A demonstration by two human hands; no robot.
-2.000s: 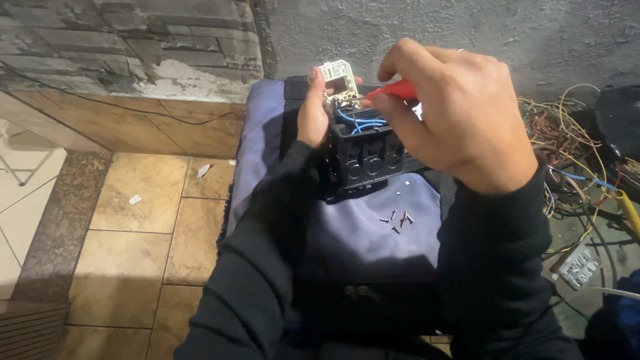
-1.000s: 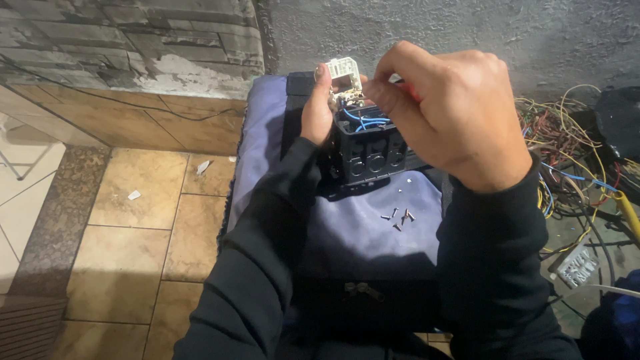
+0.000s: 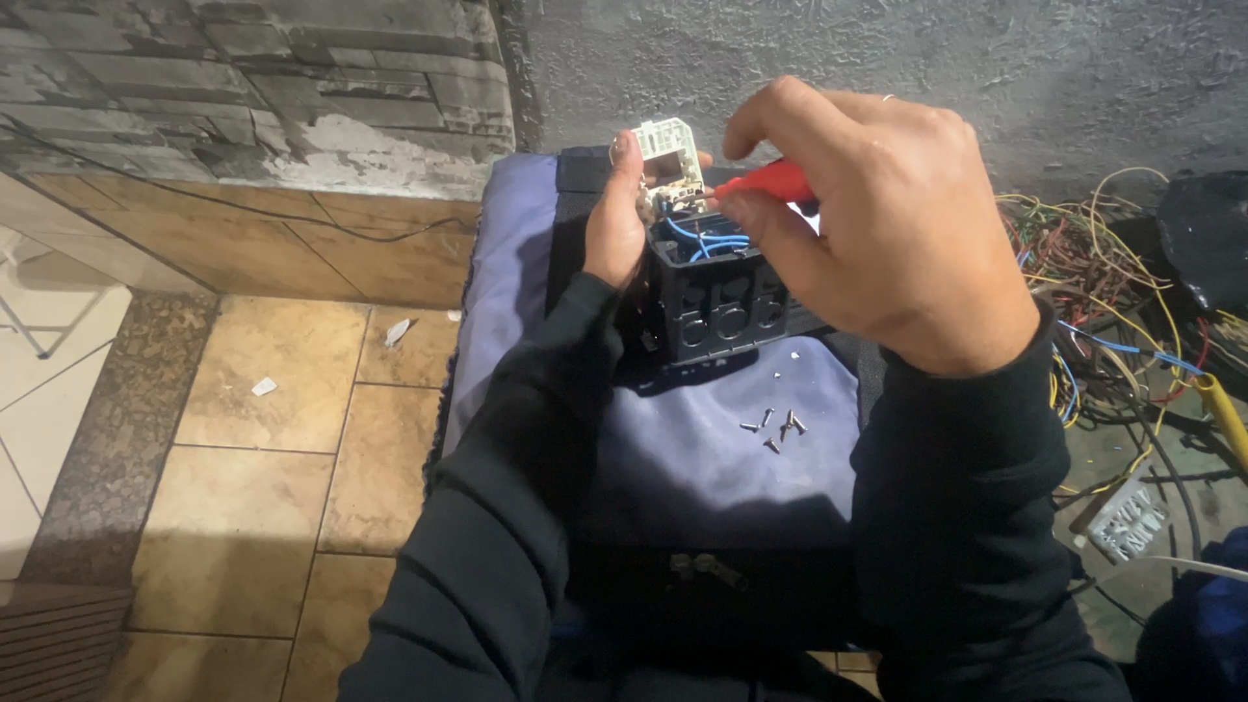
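Observation:
My left hand (image 3: 621, 210) grips a white plastic wiring-device module (image 3: 669, 156) upright, thumb on its left edge, just above a black plastic electrical box (image 3: 726, 302). Blue wires (image 3: 707, 237) run from the module into the open top of the box. In my right hand (image 3: 887, 214) is a screwdriver with a red handle (image 3: 775, 183); its shaft points left and meets the lower part of the module, though the exact contact of the tip is too small to tell. The box stands on a blue-grey fabric bag (image 3: 721, 487), and several small screws (image 3: 786, 426) lie in front of it.
A tangle of coloured wires (image 3: 1092, 253) lies at the right, with a yellow tube (image 3: 1221, 414) and a grey perforated piece (image 3: 1128, 517) nearby. The grey textured wall (image 3: 624, 68) rises behind the bag. Tiled floor (image 3: 244, 487) with small scraps is at the left.
The red screwdriver handle, largely hidden behind my right fingers a second ago, shows more now. My left hand keeps its hold on the module, and the screws lie as before.

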